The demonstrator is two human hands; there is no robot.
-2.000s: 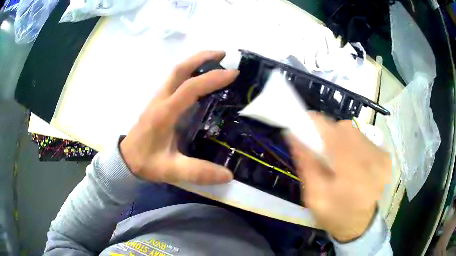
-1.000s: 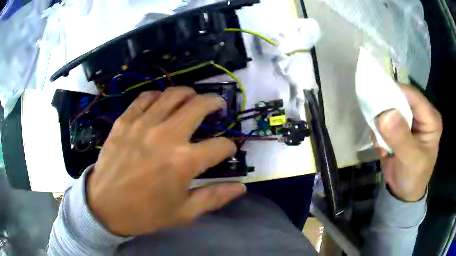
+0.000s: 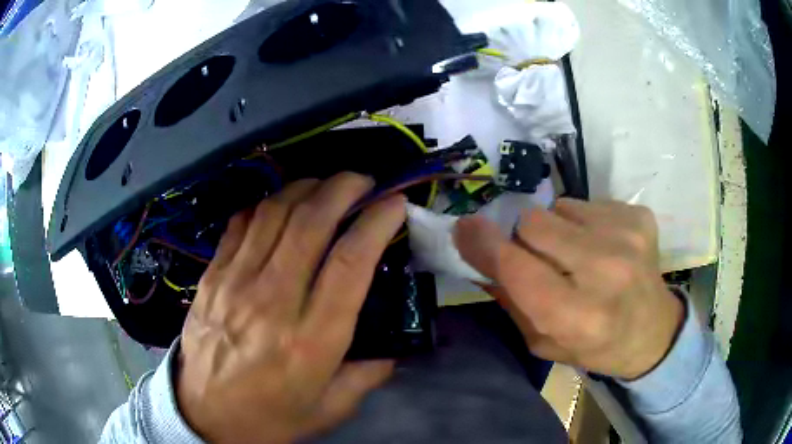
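Note:
The black socket housing lies open in front of me. Its top shell [image 3: 195,108], with round holes, is tilted up at the far side. The bottom shell [image 3: 417,303] is nearer me. My left hand [image 3: 269,303] lies over the bottom shell, fingers on or beside the internal wires [image 3: 373,191]; what is under the palm is hidden. My right hand [image 3: 582,277] grips the white glue bag [image 3: 434,243], its narrow end at the left fingertips by the shell's right end. A green circuit board with a yellow component [image 3: 476,180] and a black plug-like part [image 3: 523,166] hang on wires beyond.
A white crumpled wad [image 3: 534,100] lies beyond the black part, beside a dark bar [image 3: 575,156] on the white board [image 3: 643,156]. Clear plastic bags show at the far left [image 3: 35,95] and far right [image 3: 729,52].
My right hand has brought the glue bag from the right side to the shell's end. The top shell has tilted, now showing its outer holed face. The plug-like part has shifted away from me.

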